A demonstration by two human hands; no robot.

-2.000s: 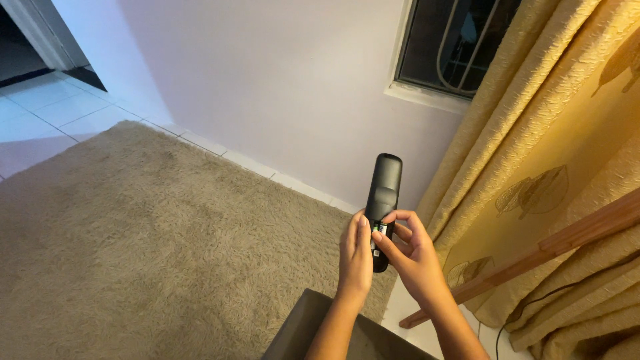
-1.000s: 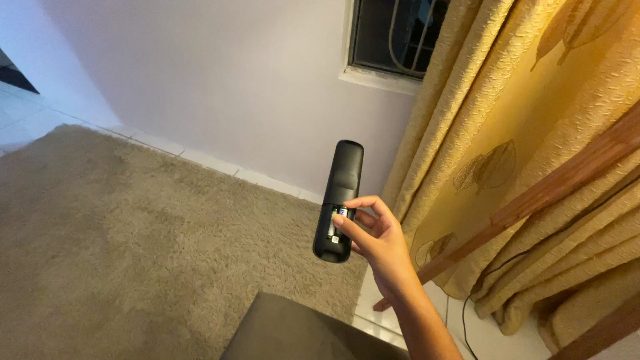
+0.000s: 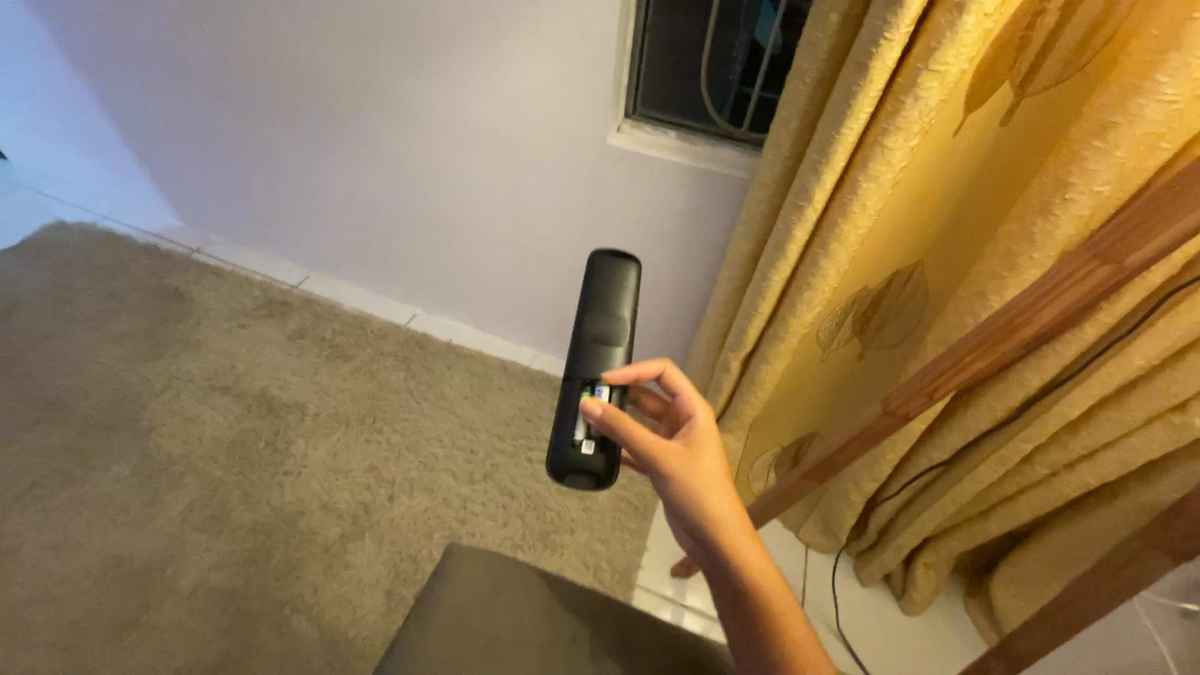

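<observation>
A black remote control (image 3: 607, 305) is held back side up, with its battery compartment uncovered. My right hand (image 3: 670, 431) grips it near the lower end, the thumb over the compartment and other fingers at the right edge or behind. Batteries (image 3: 580, 422) show in the compartment, partly covered by the thumb. Below them is a small white label. My left hand is out of view.
A grey-brown shaggy rug (image 3: 281, 469) covers the floor. A dark padded seat or furniture corner (image 3: 544, 619) is near the bottom. At right are yellow curtains (image 3: 900, 187), a slanted wooden bar (image 3: 994, 328) and a black cable (image 3: 839, 600). A barred window (image 3: 717, 66) is behind.
Two seconds ago my left hand was also on the remote; it left the view by one second ago. My right hand still holds the remote. The view has shifted right.
</observation>
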